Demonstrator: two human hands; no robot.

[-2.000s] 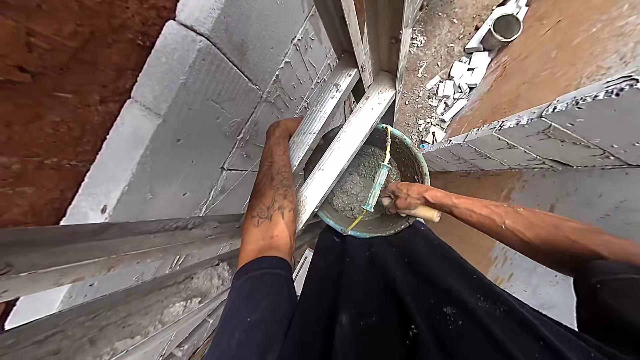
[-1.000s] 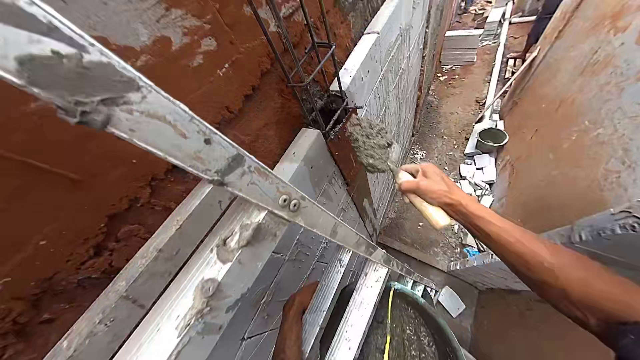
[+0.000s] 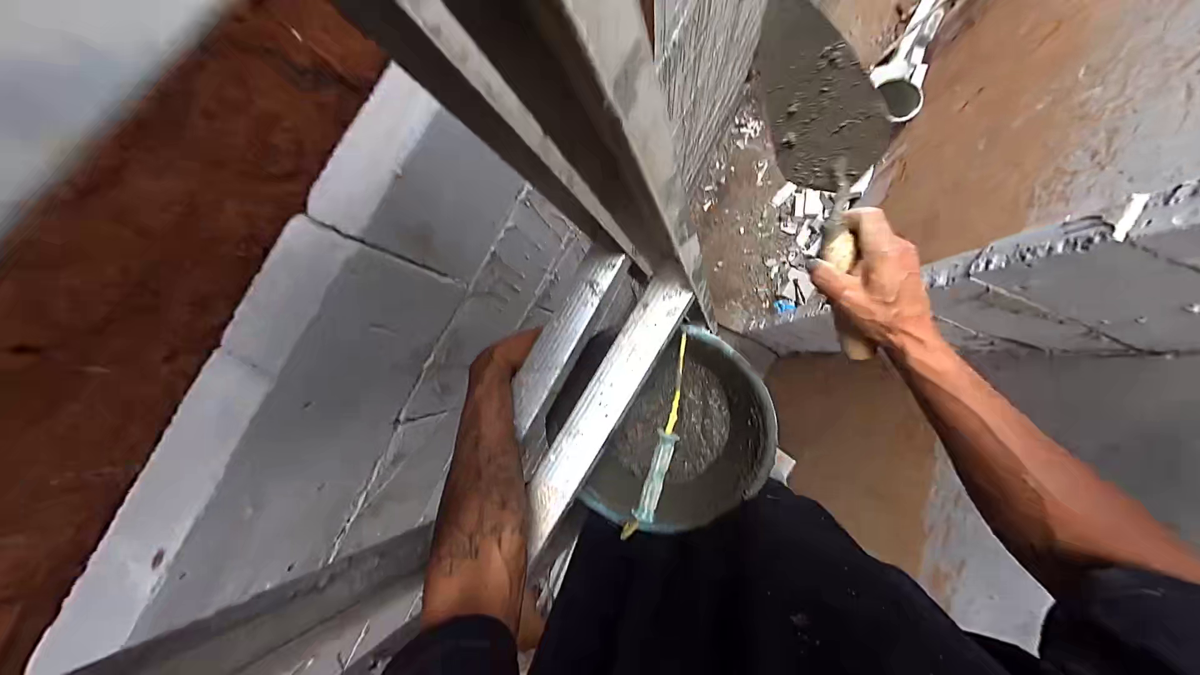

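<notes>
A masonry trowel (image 3: 825, 103) is in my right hand (image 3: 881, 277), its wooden handle in my closed fingers and its broad blade pointing away, up the view. Grey mortar residue coats the blade; no heap of mortar shows on it. My left hand (image 3: 511, 352) reaches behind the aluminium ladder's rungs (image 3: 614, 403); its fingers are hidden, so what it grips cannot be told. Beside the rungs, close to my body, a round bucket (image 3: 764, 412) contains wet grey mortar (image 3: 689, 422). Its handle, with a pale green grip (image 3: 656, 478) and yellow cord, lies across the opening.
A wall of light grey blocks (image 3: 281, 375) runs along the left, with red-brown earth (image 3: 141, 281) beyond it. A lower block wall (image 3: 1078, 291) stands at the right. Far below lie broken block pieces (image 3: 802, 216) and another bucket (image 3: 900, 98). The ladder's rails cross the upper middle.
One second ago the trowel held a lump of mortar near the wall end by the rebar column; now that lump is gone from it. The view has swung back down over the bucket.
</notes>
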